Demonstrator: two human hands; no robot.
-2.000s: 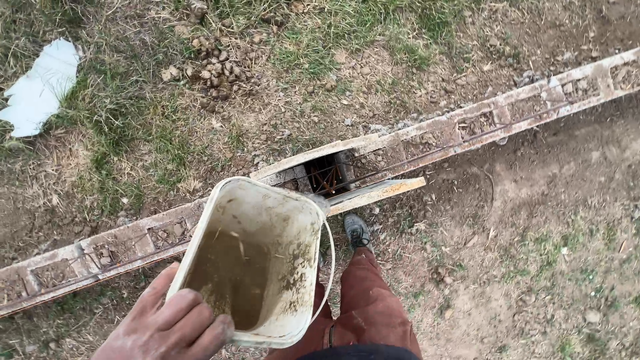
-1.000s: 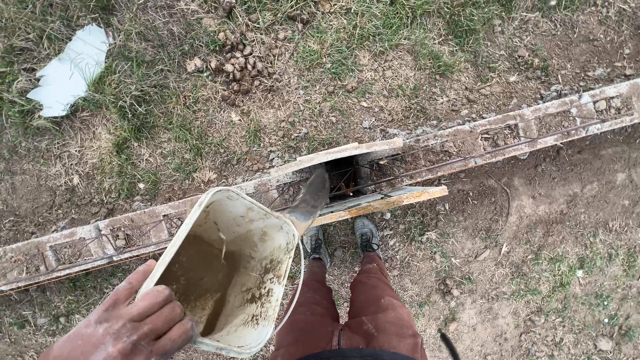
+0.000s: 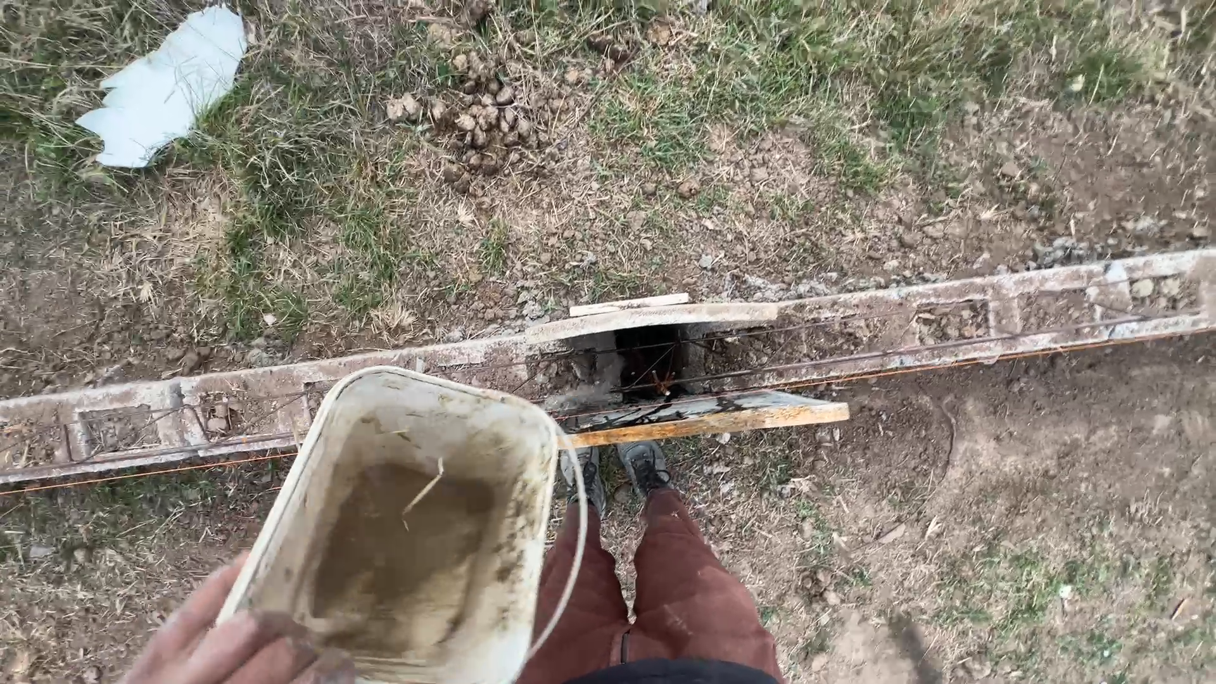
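Observation:
My left hand (image 3: 252, 632), at the bottom left, grips the rim of a dirty white plastic bucket (image 3: 522, 446). Murky brown water (image 3: 399, 551) lies in the bucket, with a piece of straw in it, and its thin handle (image 3: 578, 551) hangs on the right side. Just beyond the bucket runs a row of hollow concrete blocks (image 3: 456, 356) with steel rebar along it. A dark opening (image 3: 651, 356) in the row has boards on both sides, the nearer one a wooden board (image 3: 731, 421) with a wet face. My right hand is out of view.
An orange string (image 3: 950, 365) runs along the near side of the blocks. My shoes (image 3: 646, 465) stand close to the near board. Past the row lie a heap of small clods (image 3: 489, 123), grass and a jagged white sheet (image 3: 171, 90).
Water poured from the tilted bucket toward the opening a second ago; now no stream shows and the bucket is more level. My left hand has kept its grip on the rim.

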